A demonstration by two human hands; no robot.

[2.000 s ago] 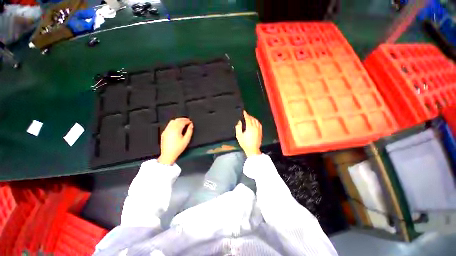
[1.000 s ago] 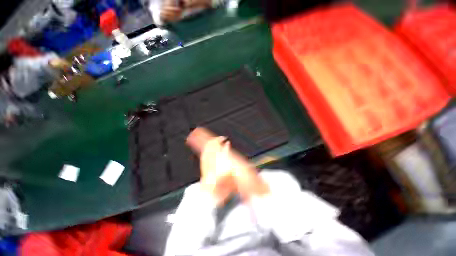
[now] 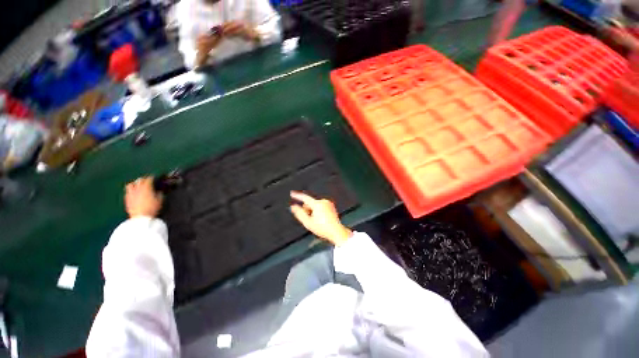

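The black tray (image 3: 245, 203) lies on the green bench in front of me, its shallow recesses blurred and no parts visible in them. A few small dark parts (image 3: 169, 180) lie at its far left corner. My left hand (image 3: 142, 198) is beside that corner, next to the dark parts; its fingertips are blurred and I cannot tell whether it holds anything. My right hand (image 3: 321, 217) is over the near right part of the black tray, fingers apart and empty.
A red compartment tray (image 3: 448, 133) stands at right, its far pockets holding small parts. More red trays (image 3: 553, 73) are beyond it. A deep black bin (image 3: 448, 273) of tangled pieces is below the edge. A paper slip (image 3: 67, 277) lies left. A person (image 3: 224, 28) works across the bench.
My hands were together over the black tray and have separated, left hand to the far left corner, right hand to the right. The view has shifted, showing the person and stacked black trays across the bench.
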